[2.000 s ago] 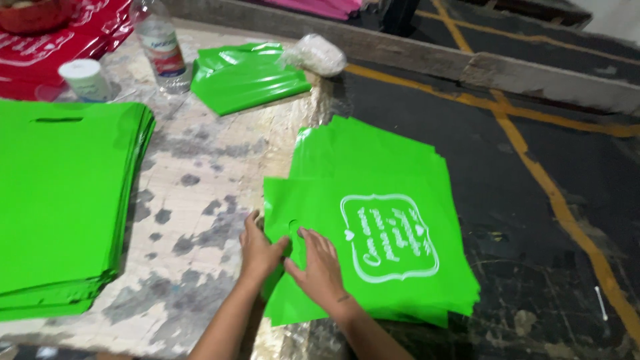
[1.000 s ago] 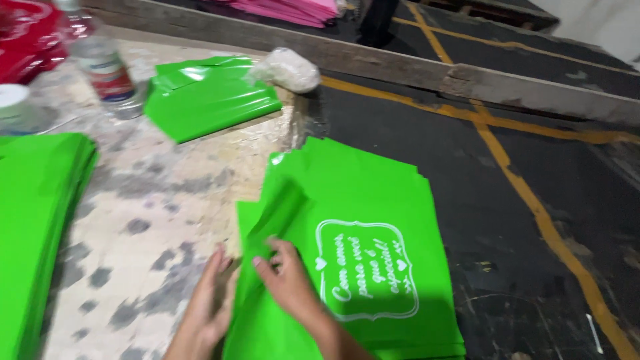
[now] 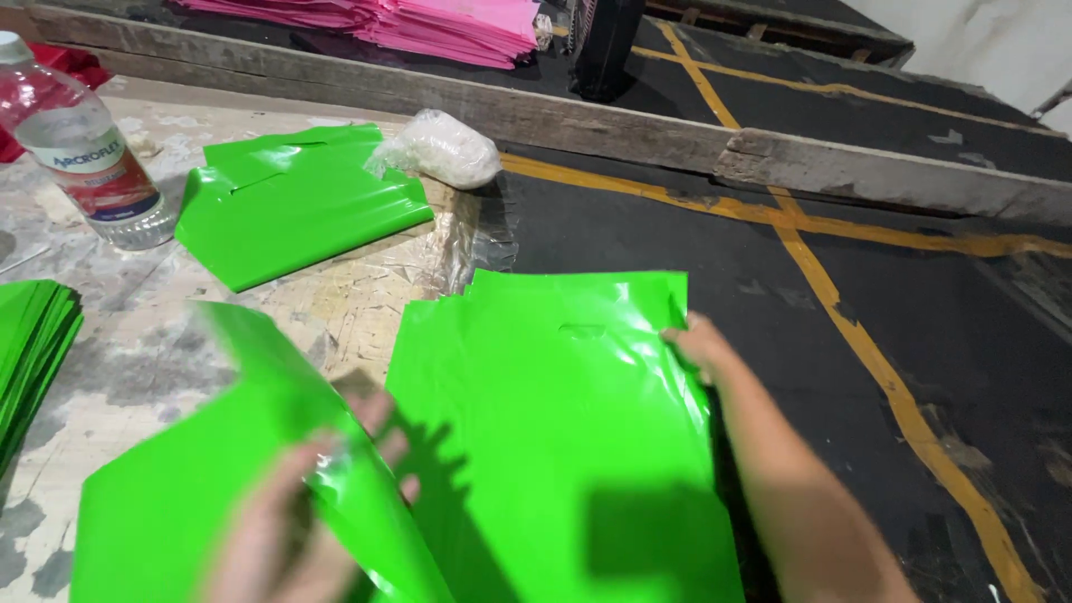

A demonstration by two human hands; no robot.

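My left hand, blurred, grips a green plastic bag that bends up over the left side of the work surface. At the upper right edge of a stack of green plastic bags, my right hand pinches the top bag's side. That bag lies with a plain face up and has a slit handle near its top. The lower ends of the bags run out of view.
Behind lie folded green bags, a clear plastic-wrapped bundle and a plastic bottle. Another green stack is at left. A wooden rail crosses behind, with pink sheets beyond.
The printed face seen on the stack earlier no longer shows; a plain face is up. My hands, close together before, have moved apart, the left with a bag and the right at the stack's right edge.
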